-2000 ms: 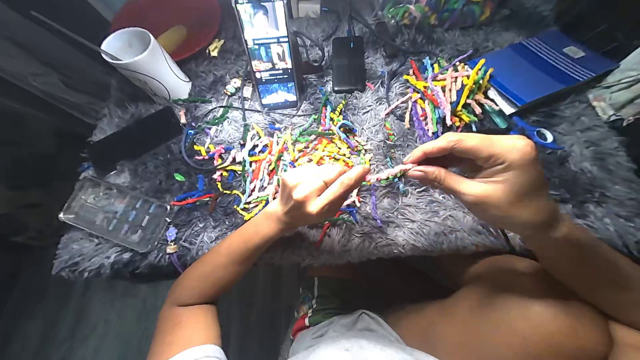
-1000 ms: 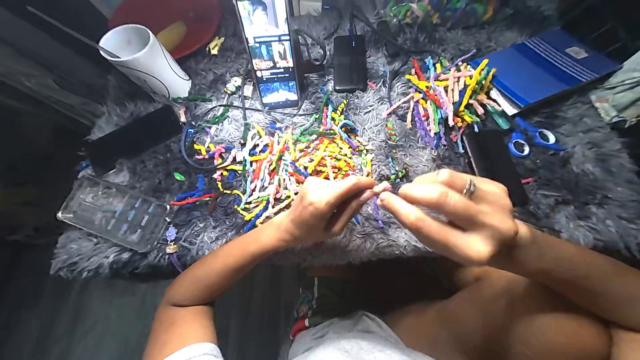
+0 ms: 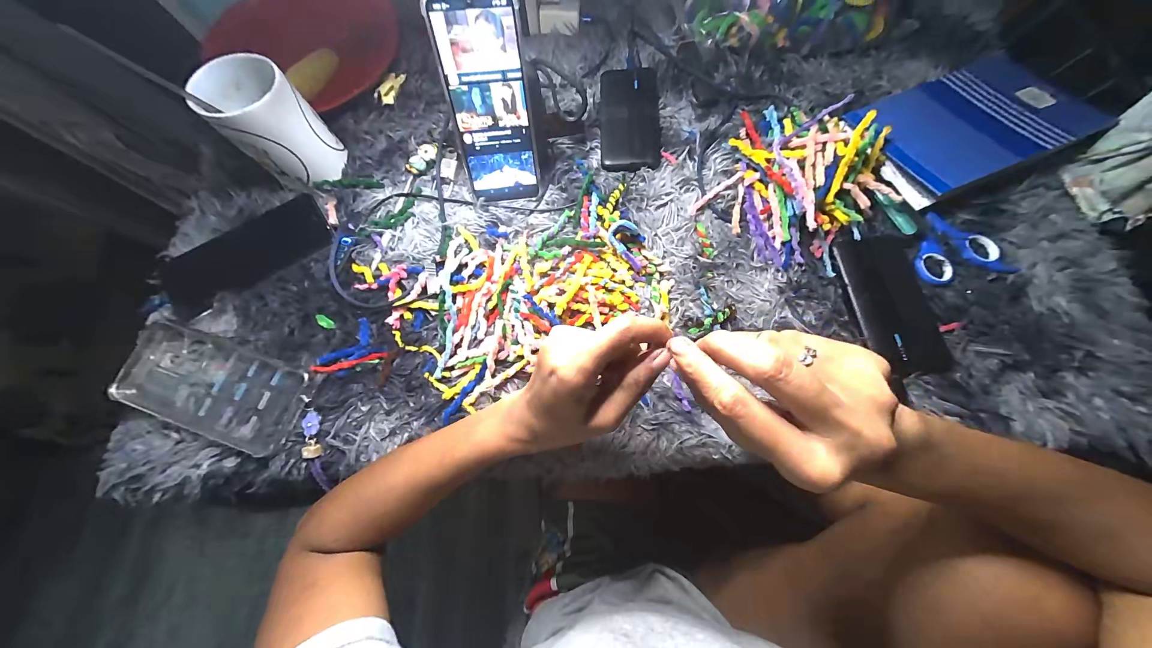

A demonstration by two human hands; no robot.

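My left hand (image 3: pixel 594 382) and my right hand (image 3: pixel 792 400) meet at their fingertips over the front part of a grey furry cover (image 3: pixel 1017 360). Thumb and index finger of each hand are pinched together; whatever lies between them is almost wholly hidden. Just behind my left hand spreads a large pile of short, colourful fuzzy twisted strands (image 3: pixel 540 306). A smaller bundle of such strands (image 3: pixel 801 180) lies farther back on the right. A dark green twisted piece (image 3: pixel 715 319) rests just behind my right hand's fingers.
A lit phone (image 3: pixel 490 99) stands at the back beside a black power bank (image 3: pixel 630 117). At left are a white mug (image 3: pixel 265 117), a red plate (image 3: pixel 360 45), a dark phone (image 3: pixel 243 252) and a clear case (image 3: pixel 211 387). Blue-handled scissors (image 3: pixel 963 252), a black device (image 3: pixel 891 301) and a blue folder (image 3: pixel 981 126) lie right.
Two seconds ago a pale pink twisted strand showed between my hands; now the fingers cover nearly everything there. My right hand has moved left and down, uncovering the black device and more of the scissors.
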